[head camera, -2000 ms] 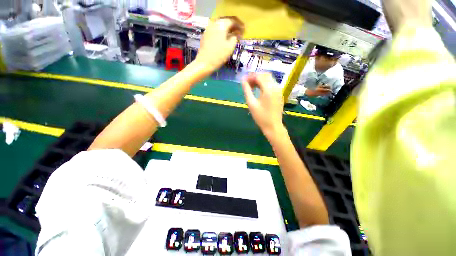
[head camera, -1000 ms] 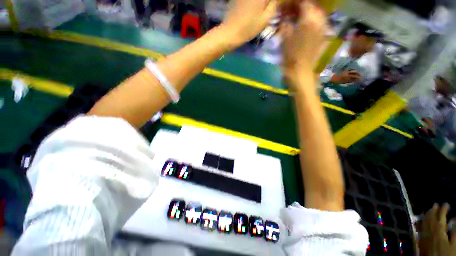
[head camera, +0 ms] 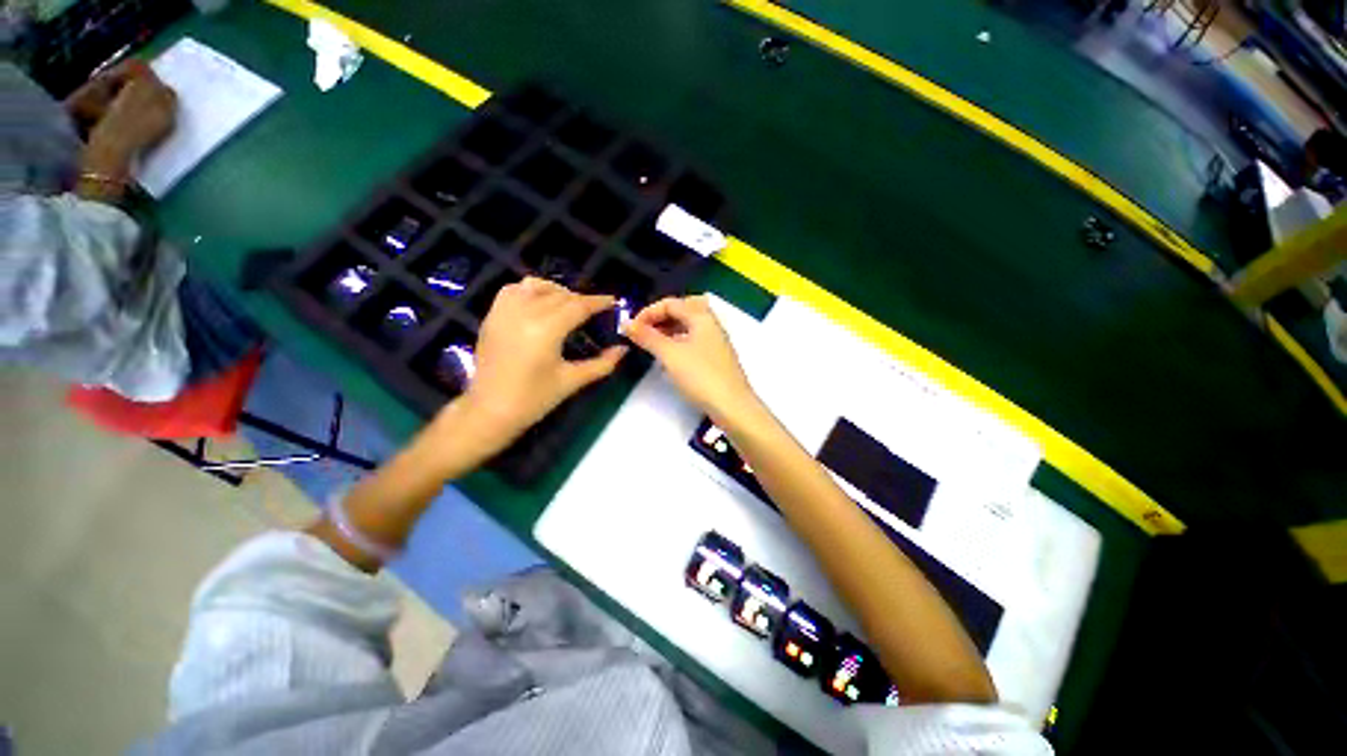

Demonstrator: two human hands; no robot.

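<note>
My left hand [head camera: 535, 352] holds a small dark shiny thing, apparently a smartwatch unit [head camera: 618, 316], between thumb and fingers above the black compartment tray [head camera: 510, 177]. My right hand [head camera: 689, 349] pinches at its right edge, beside a whitish glint; whether it grips film or the unit is unclear. Several lit watches [head camera: 759, 600] stand in a row on the white mat [head camera: 621, 510]. More lit watches [head camera: 715, 440] stand on the long black strip [head camera: 946, 583], partly behind my right forearm. Black squares [head camera: 878, 470] lie beyond the strip.
Shiny dark units sit in some tray pockets. A white label [head camera: 690, 229] is on the tray's edge. Another person's hand [head camera: 130, 115] rests by white paper [head camera: 214, 111] at upper left. Yellow tape [head camera: 916, 355] crosses the green bench. A red stool [head camera: 177, 406] is at left.
My view has turned left and down. Both hands have come down from the raised yellow panel to above the black tray, where they now meet at a small shiny thing.
</note>
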